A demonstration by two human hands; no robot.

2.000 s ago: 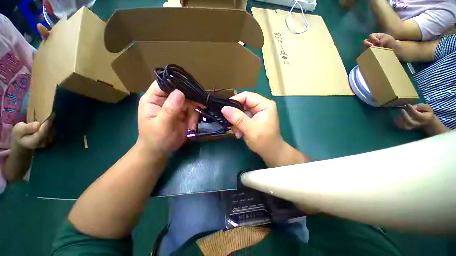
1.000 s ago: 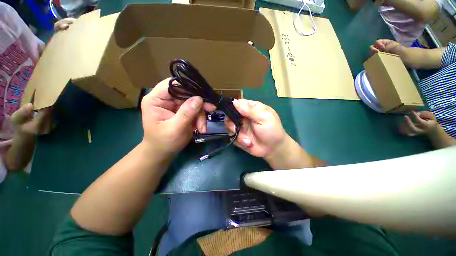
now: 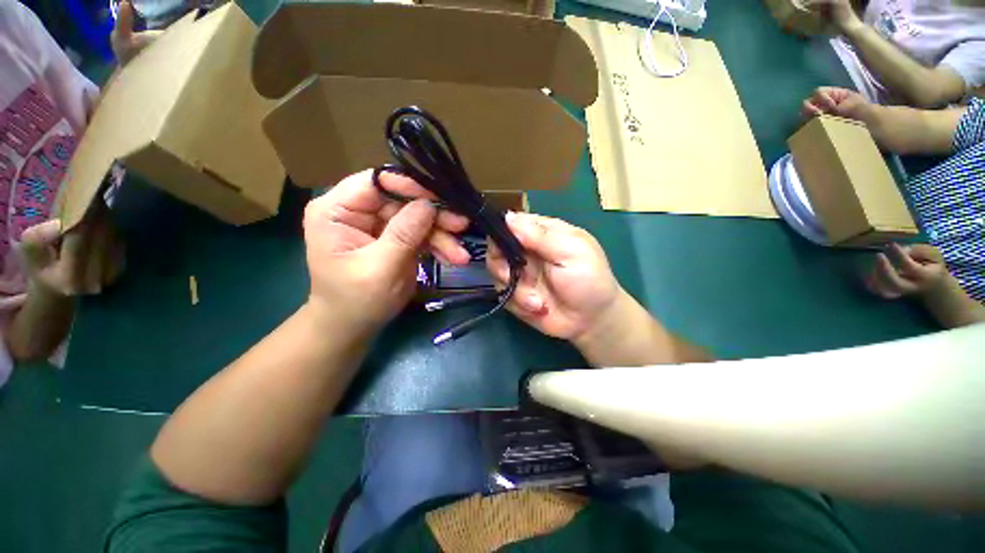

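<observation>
A coiled black cable [image 3: 437, 162] is held up between my hands, in front of an open brown mailer box [image 3: 421, 124] with its lid raised. Two cable ends with metallic tips hang below my right hand. My left hand [image 3: 373, 243] pinches a strand at the left of the coil. My right hand [image 3: 562, 281] grips the lower bundle. The box's lower part and its dark contents are mostly hidden behind the cable and hands.
A cream post [image 3: 778, 410] crosses the lower right. A cardboard sheet [image 3: 675, 140] with handwriting lies right of the box. A neighbour's hands hold a large box [image 3: 184, 119] at left. A small box [image 3: 848, 178] rests against a white-lilac disc at right, by another person's hand.
The coil has risen out from low over the box, and its two ends now hang free. My left fingers have shifted on the strands. The neighbour's box at left has tilted.
</observation>
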